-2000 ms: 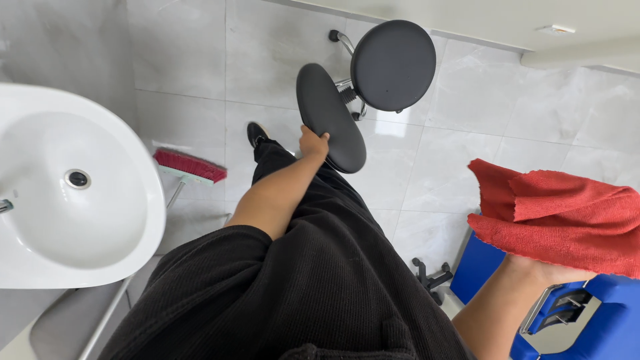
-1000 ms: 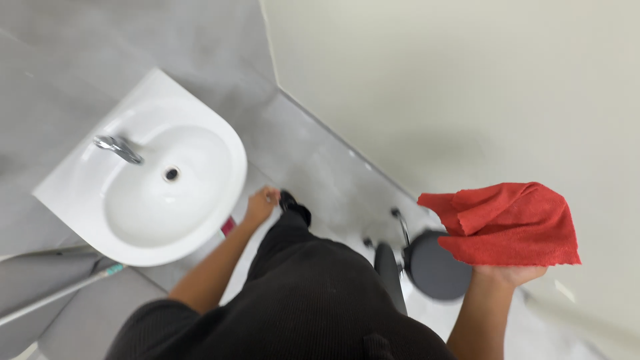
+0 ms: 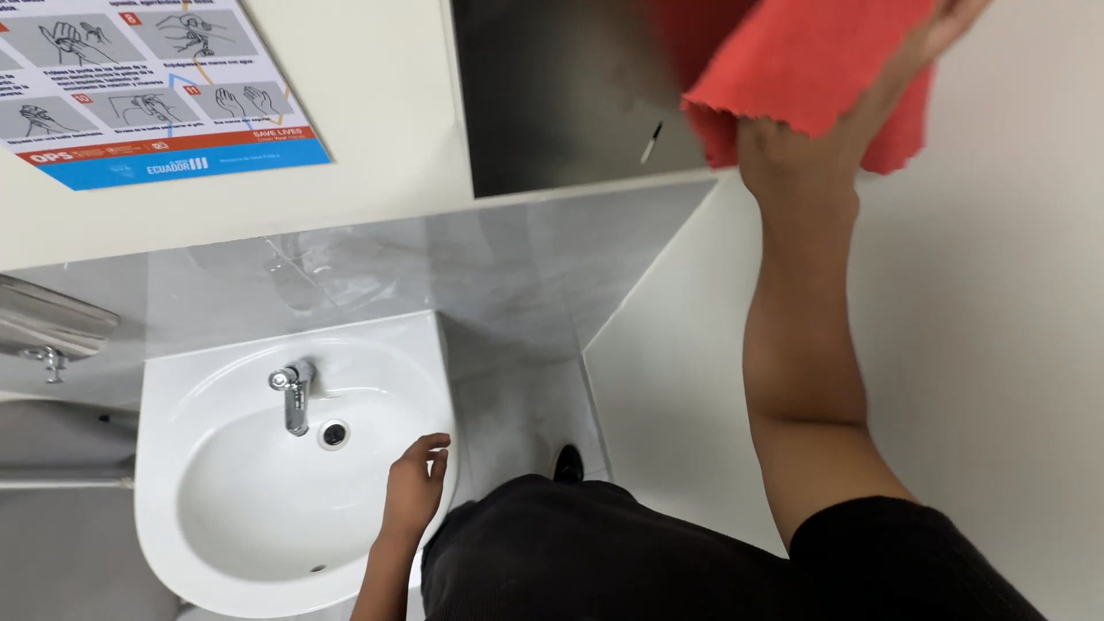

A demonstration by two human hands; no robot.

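Note:
My right hand [image 3: 802, 147] is raised at the upper right with a red cloth [image 3: 819, 65] draped over it; the cloth hides most of the palm and fingers. The cloth lies in front of the right part of a dark, reflective panel [image 3: 552, 103] on the wall, and whether they touch I cannot tell. Low in the view, my left hand [image 3: 418, 483] is over the right rim of the white washbasin [image 3: 159, 483], fingers slightly bent and apart, holding nothing. A chrome faucet [image 3: 296, 397] stands at the basin's back, left of that hand.
A handwashing poster [image 3: 172, 95] is on the wall at the upper left. Below it is a metal dispenser [image 3: 56, 319] with a small lever. Grey marbled tiles [image 3: 362, 267] run behind the basin. A pale wall [image 3: 673, 379] closes the right side. A black shoe [image 3: 567, 464] shows on the floor.
The view has swung from the floor and stools to the wall above the basin. My right hand has risen with the red cloth. My left hand, on a dark stool seat at first, is now over the basin's rim.

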